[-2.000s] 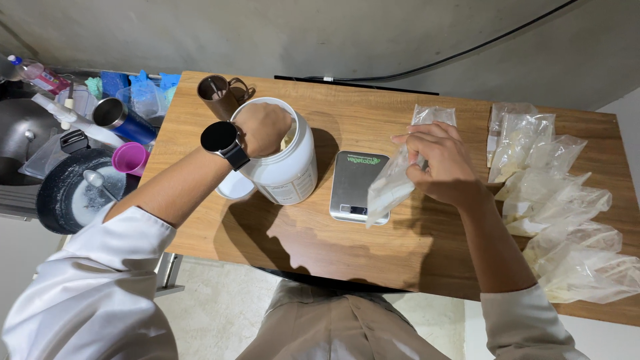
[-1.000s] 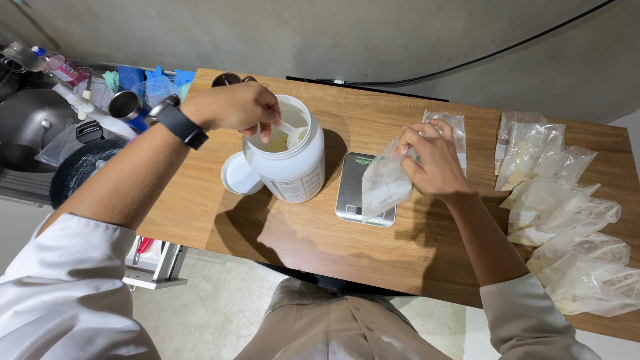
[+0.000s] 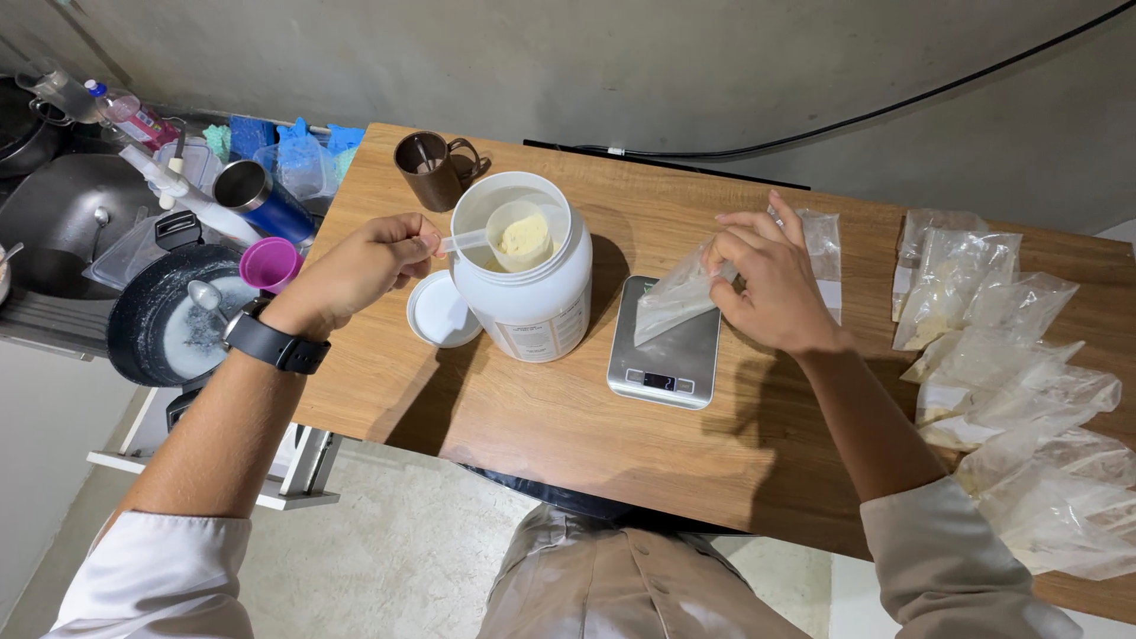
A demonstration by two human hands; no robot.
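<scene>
My left hand [image 3: 368, 271] pinches the handle of a clear plastic scoop [image 3: 517, 237], heaped with pale yellow powder, at the mouth of a white plastic tub [image 3: 532, 306]. Between the fingers of my right hand [image 3: 763, 275] is a clear plastic bag [image 3: 679, 297], its lower end over a digital kitchen scale [image 3: 666, 351]. The scale's display is lit. The tub's round white lid [image 3: 443, 309] lies to its left. Another clear bag [image 3: 824, 257] lies behind my right hand. Several bags of pale powder [image 3: 967, 284] are lined up at the right.
A brown mug [image 3: 429, 173] stands behind the tub. Left of the wooden table [image 3: 550, 426] are a steel sink [image 3: 62, 222], a black pan [image 3: 133, 328], a pink cup [image 3: 271, 264], a blue tumbler [image 3: 275, 206] and an open drawer [image 3: 306, 470]. A black cable [image 3: 772, 149] runs along the wall.
My left hand was inside the tub two seconds ago; it has come out to the left, and the filled scoop now shows at the mouth. My right hand still holds the bag by the scale.
</scene>
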